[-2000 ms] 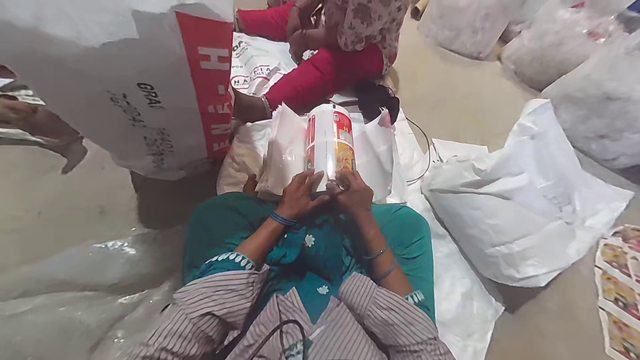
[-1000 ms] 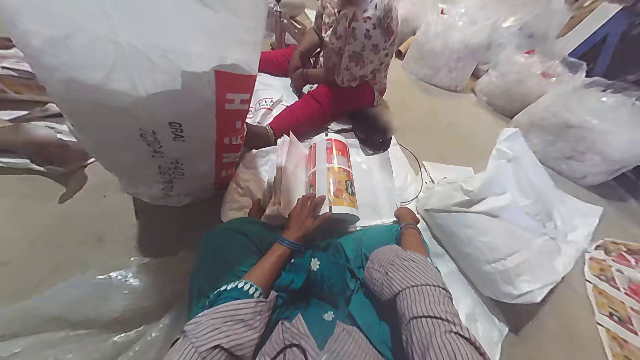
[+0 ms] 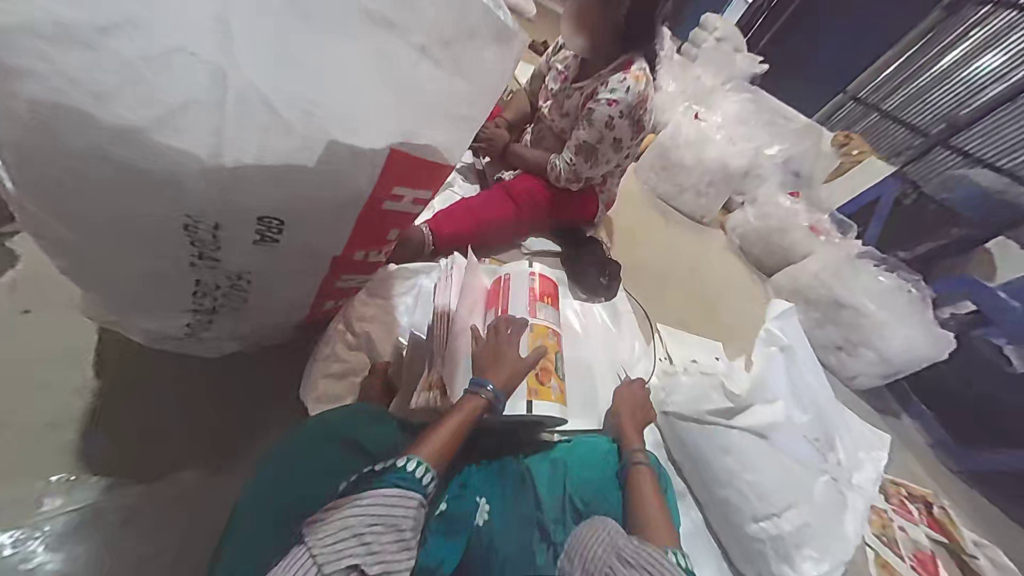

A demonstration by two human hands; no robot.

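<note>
A stack of printed sheets (image 3: 546, 364), curved over with red and yellow printing, lies before my lap on a white sheet (image 3: 596, 344). My left hand (image 3: 502, 356) rests flat on it with the fingers spread. To the right, my right hand (image 3: 632, 406) is closed around a small thin tool, perhaps metal, whose two pointed tips show above the fist; a thin dark cord curves up from beside it. More folded sheets (image 3: 442, 344) stand on edge left of my left hand.
A large white sack (image 3: 240, 240) with a red band rises at the left. Another person (image 3: 592, 128) sits cross-legged ahead. A white sack (image 3: 768, 448) stands at my right, with printed sheets (image 3: 920, 528) beyond it. Clear plastic bags (image 3: 864, 312) fill the right background.
My right hand has left the printed stack and moved to the right, where it now holds the thin tool. My left hand stays on the stack. The view has tilted upward.
</note>
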